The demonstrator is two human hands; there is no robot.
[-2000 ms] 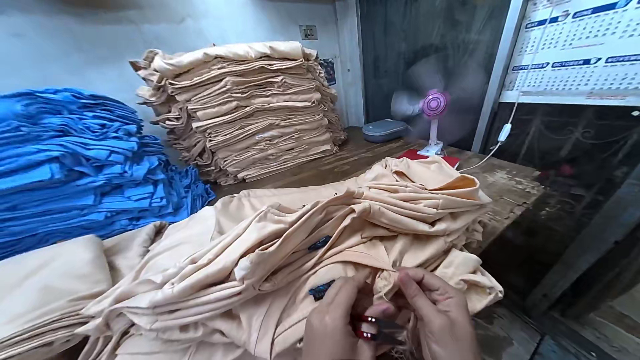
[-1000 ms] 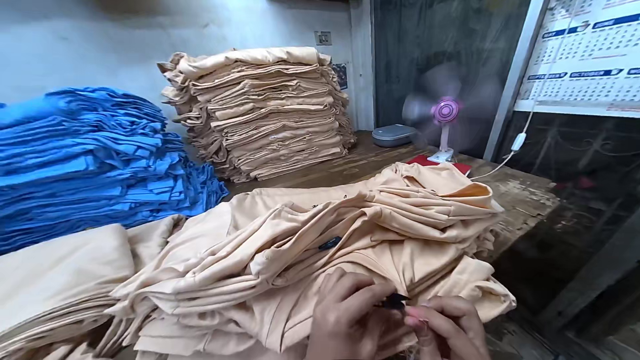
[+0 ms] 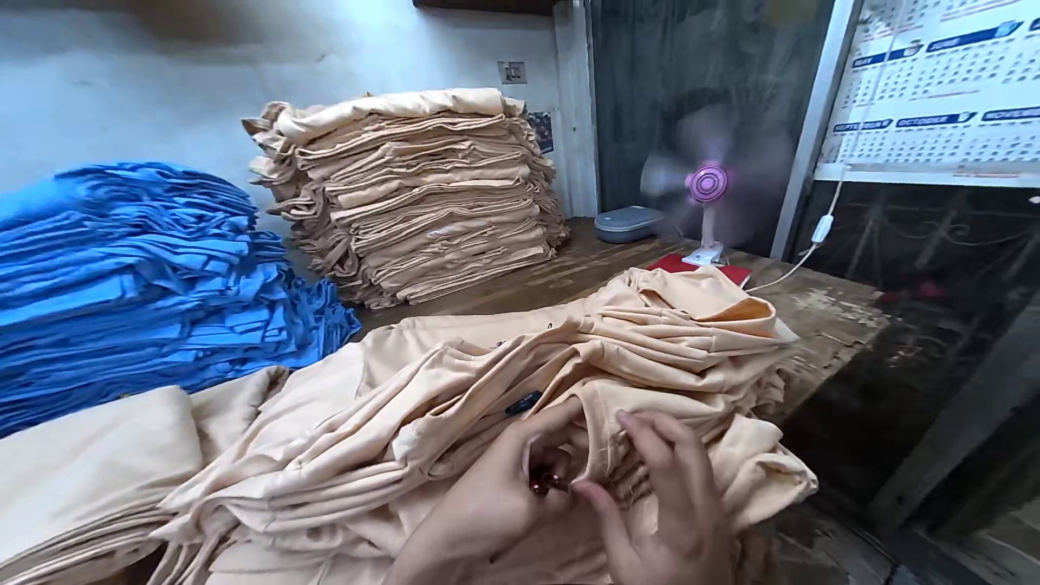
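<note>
A loose pile of cream knit garments lies across the near part of the table. At its right front, my left hand curls around a small dark and reddish tool, mostly hidden in the palm, its kind unclear. The fingers of that hand also touch the edge of a cream garment. My right hand pinches the same garment's seam between thumb and fingers, just right of the left hand. A dark label shows in the folds above the left hand.
Behind stand a tall stack of folded cream garments and, at left, a blue garment stack. Folded cream cloth lies near left. A spinning pink fan, a red flat item and a grey case sit on the wooden table.
My hands have shifted on the garment; the right fingers now hold a raised seam. The small red-handled tool, plainer two seconds ago, is now mostly covered by my left hand.
</note>
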